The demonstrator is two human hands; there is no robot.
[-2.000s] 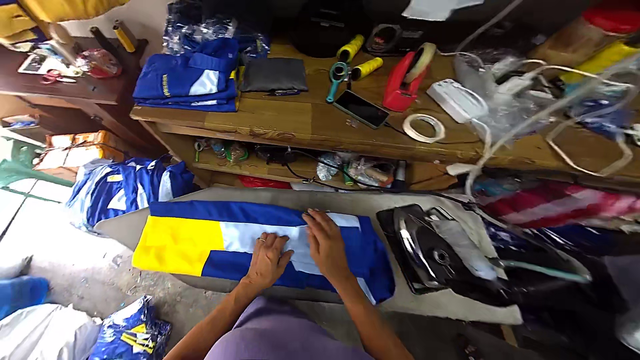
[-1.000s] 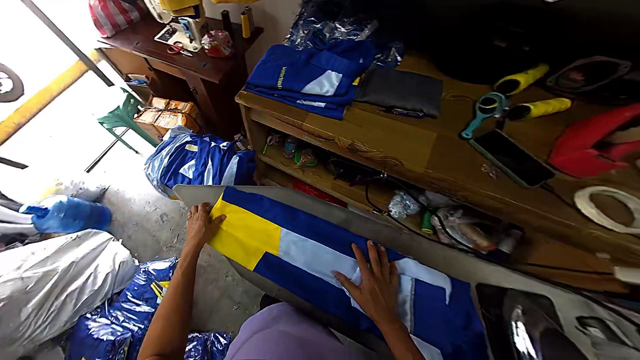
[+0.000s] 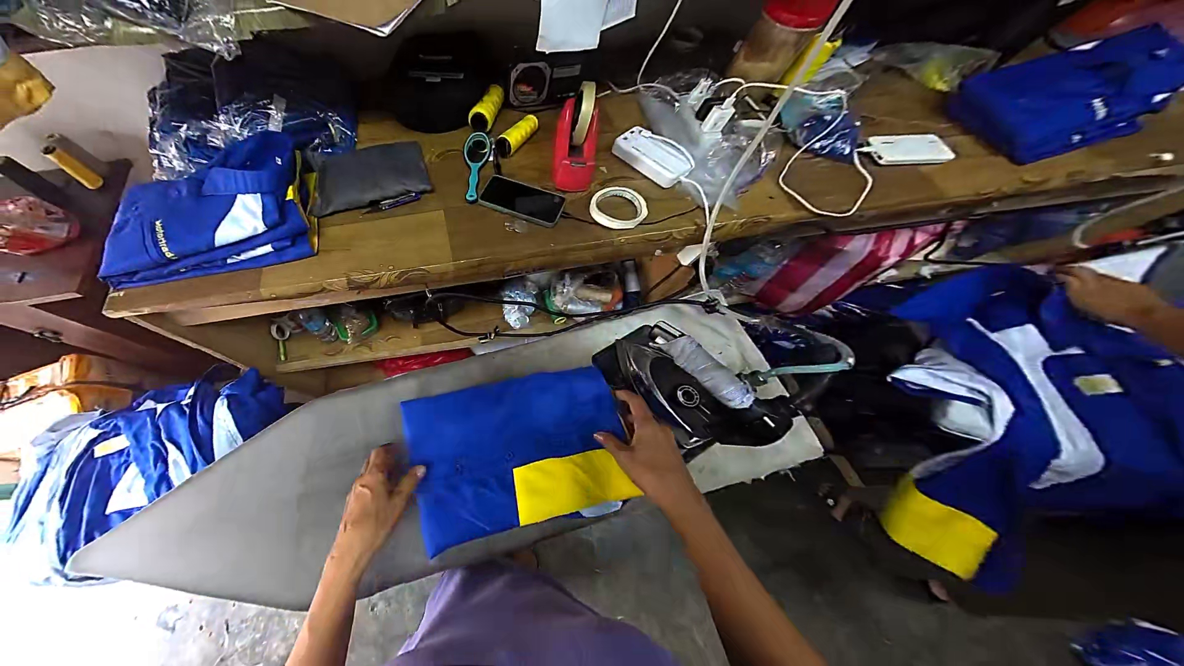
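Note:
A blue garment with a yellow panel, folded into a compact rectangle, lies on a grey ironing board. At its left edge is my left hand, thumb touching the cloth and fingers apart. My right hand holds the garment's right edge, thumb on top and fingertips partly hidden at the edge. Just beyond my right hand an electric iron with a cloth-wrapped handle rests on a pale cloth at the board's right end.
A wooden table behind bears folded blue garments, a red tape dispenser, a phone and a masking tape roll. A white cable hangs near the iron. At right another person's hand holds a blue garment.
The garment, long and spread along the board before, is now folded shorter. My left hand has left the far yellow end. The view has turned right, showing another person's hand.

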